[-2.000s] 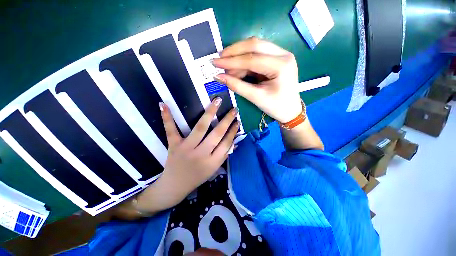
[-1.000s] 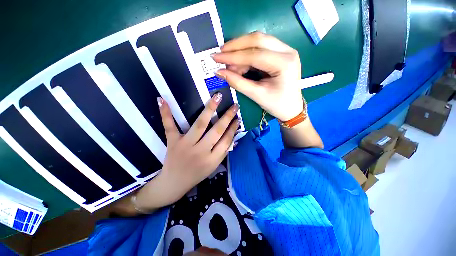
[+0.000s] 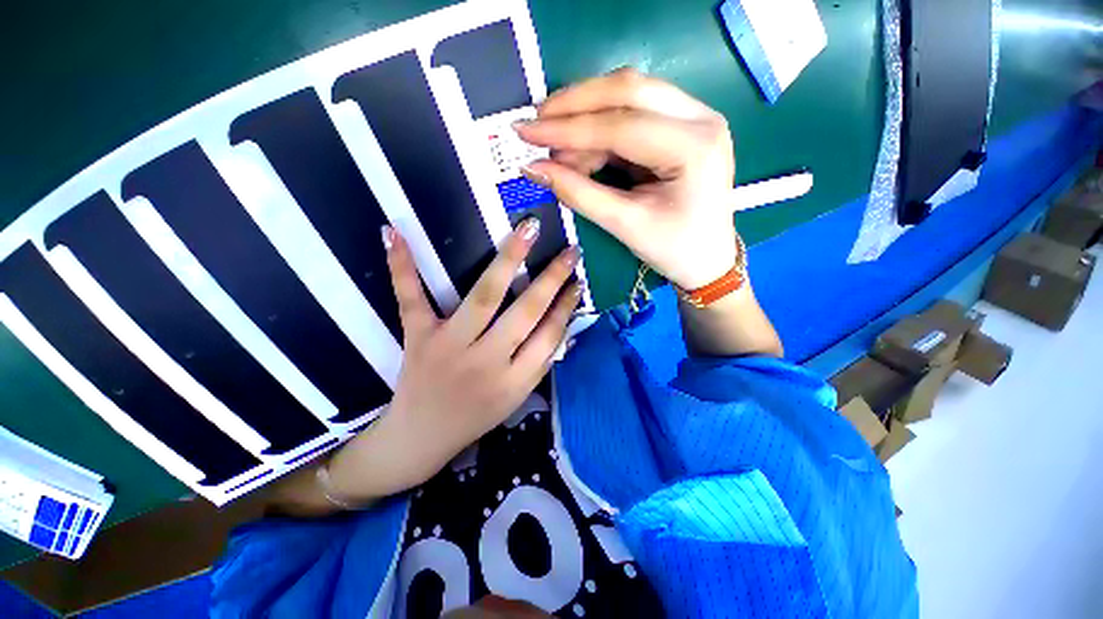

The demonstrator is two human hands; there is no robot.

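A white sheet with several long black die-cut strips (image 3: 405, 163) lies on the green bench, its strips hooked at the upper ends. A small printed label (image 3: 523, 194) with a solid blue band lies across the rightmost strip. My right hand (image 3: 653, 175) holds the label's right edge with the fingertips and thumb tip, its palm raised. My left hand (image 3: 466, 351) lies flat with fingers spread over the lower ends of the right strips, one fingertip just below the blue band. It holds nothing.
A white block with a blue edge (image 3: 780, 46) lies at upper right. A white stick (image 3: 774, 191) lies right of my right hand. A black moulded panel (image 3: 943, 97) rests on silvery wrap farther right. Label sheets (image 3: 48, 502) lie lower left. Brown cartons (image 3: 1038, 281) stand at right.
The view has shifted slightly, so the sheet sits a little higher in it. Both hands stay at the label with almost the same pose.
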